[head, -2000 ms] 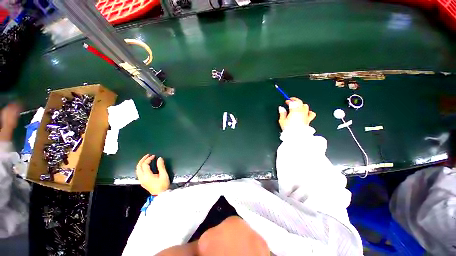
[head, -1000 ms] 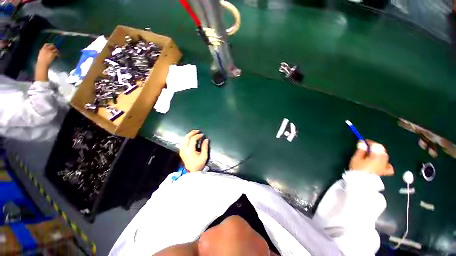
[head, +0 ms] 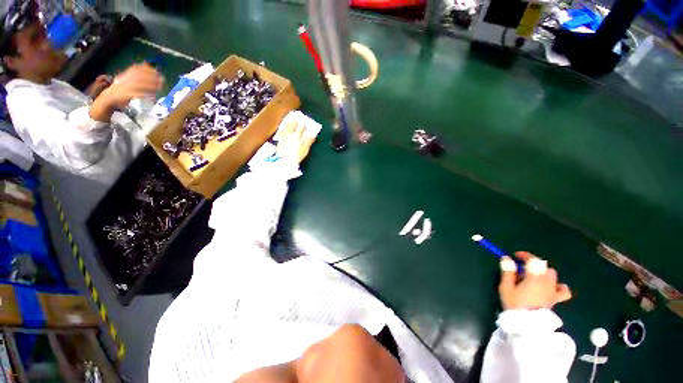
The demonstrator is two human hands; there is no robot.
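My right hand (head: 530, 283), with white fingertip covers, holds a slim blue pen-like tool (head: 490, 246) at the right; its pale tip points up-left over the green surface. My left hand (head: 298, 142) is stretched out to the white sheets (head: 307, 123) beside the parts box. Its fingers are over the sheets; whether it grips anything is too small to tell. The open cardboard box (head: 217, 166) is heaped with black-and-silver pieces (head: 228, 105). Two small pale strips, one straight (head: 411, 222) and one curved (head: 424, 231), lie before me.
A black bin (head: 138, 232) of similar pieces is below the box. A metal post (head: 329, 60) with a cream ring (head: 367, 66) stands ahead. A small dark-and-shiny unit (head: 427, 142) is farther back. A round pad (head: 599, 336) and ring part (head: 633, 333) lie lower right. Another person (head: 67, 112) sits at left.
My left hand has moved from the near edge up to the white sheets; the dark piece seen in it earlier is no longer visible. My right hand still holds the blue tool. The view has turned left.
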